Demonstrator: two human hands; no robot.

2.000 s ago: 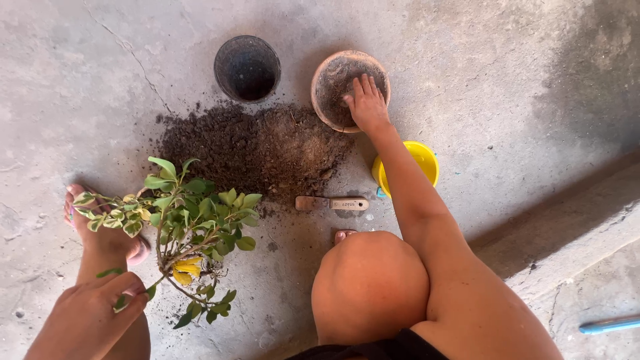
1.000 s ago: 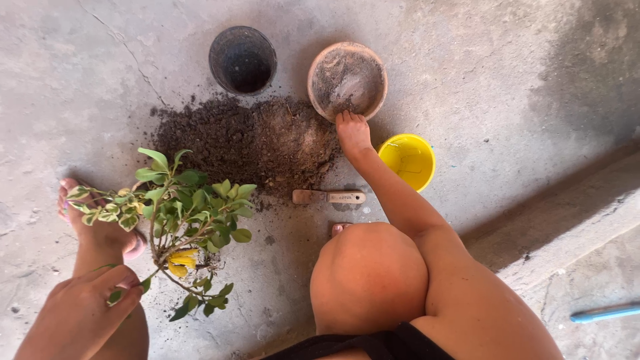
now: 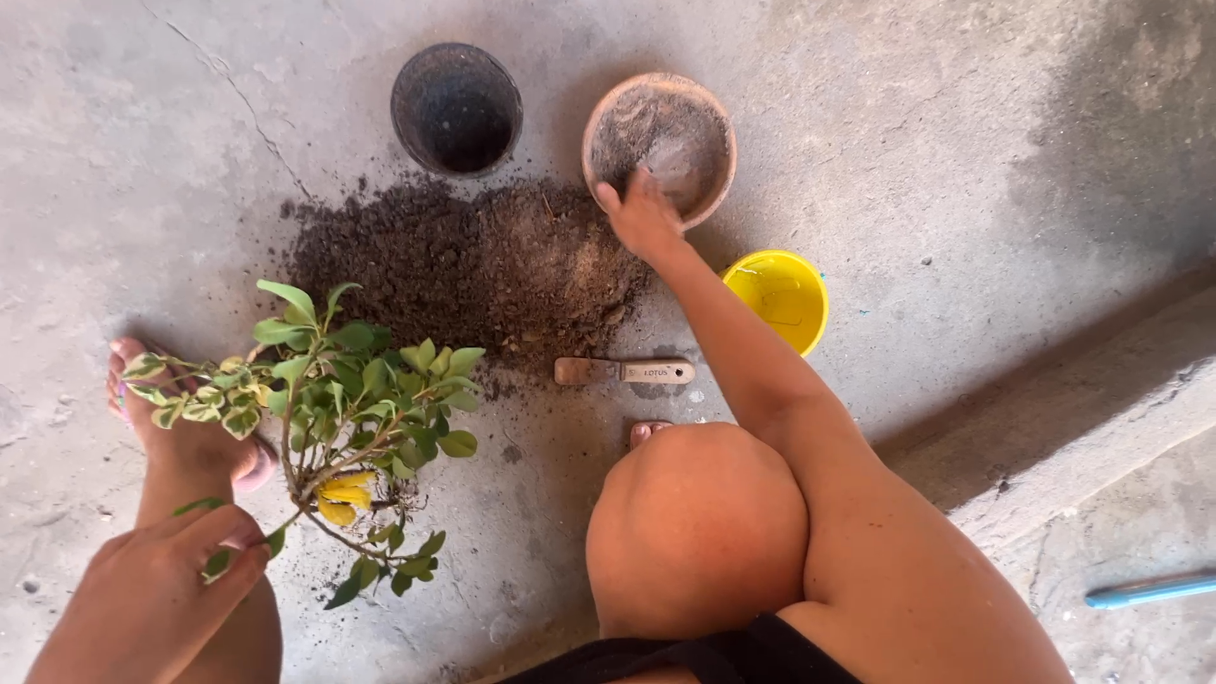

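Note:
My left hand point(image 3: 176, 579), at the lower left, pinches a stem of a leafy green plant point(image 3: 356, 399) between thumb and fingers. Some of the plant's leaves have pale edges, and something yellow point(image 3: 347, 496) sits near the base of its branches, beside thin roots. My right hand point(image 3: 646, 214) reaches into a round clay pot point(image 3: 727, 142) at the upper middle, its fingers against the soil at the near left side; whether they grip any soil cannot be seen. A heap of dark and lighter brown soil point(image 3: 427, 266) lies on the floor left of that hand.
A black pot point(image 3: 508, 119) stands behind the soil heap. A yellow container point(image 3: 823, 304) is right of my forearm. A flat-bladed scraper point(image 3: 657, 371) lies on the concrete before the heap. A raised concrete ledge point(image 3: 1073, 427) crosses the right side, with a blue rod-like object point(image 3: 1149, 592) beyond.
My right hand has moved from inside the clay pot to its near rim, then back over the soil inside. My left hand keeps its hold on the plant.

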